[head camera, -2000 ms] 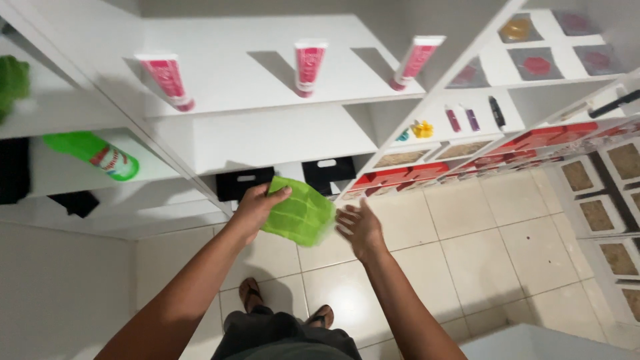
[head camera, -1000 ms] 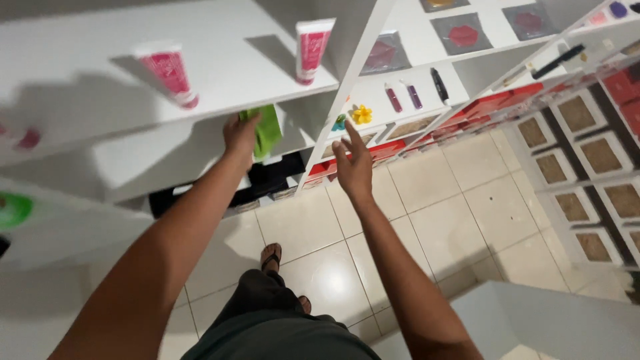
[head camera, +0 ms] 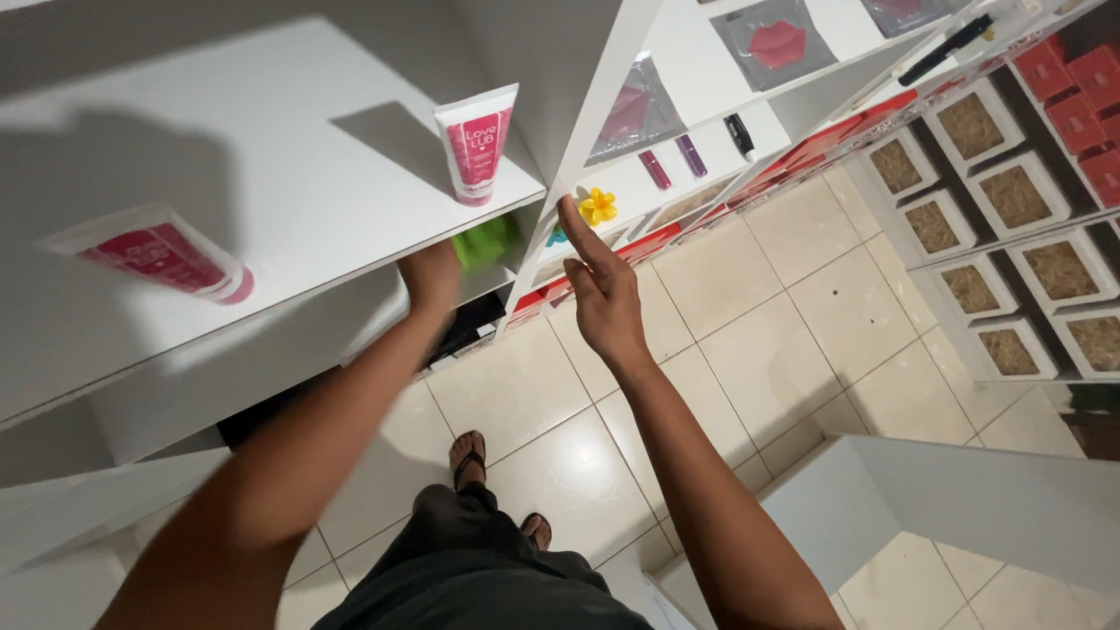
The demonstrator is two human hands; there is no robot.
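Note:
My left hand (head camera: 430,273) reaches under the edge of a white shelf (head camera: 289,293) into the compartment below, its fingers partly hidden by the board. It holds a green cloth (head camera: 483,242), blurred, near the compartment's right side. My right hand (head camera: 605,293) holds nothing; its index fingertip is at the front edge of the upright white divider (head camera: 582,131), beside a yellow flower-shaped item (head camera: 598,206). A pink and white tube (head camera: 477,144) stands on the shelf above my left hand, and another tube (head camera: 166,258) stands farther left.
Right of the divider lie lip-shaped items in clear packets (head camera: 777,45), small purple (head camera: 691,156) and dark red tubes (head camera: 654,170) and a black pen-like item (head camera: 739,136). Straw-filled white boxes (head camera: 1024,197) line the far right. A low white partition (head camera: 971,499) stands at lower right.
The green cloth, in front of the shelves earlier, is now inside the lower compartment with my left hand. My right hand has come up to the divider's edge. The view has shifted right and closer.

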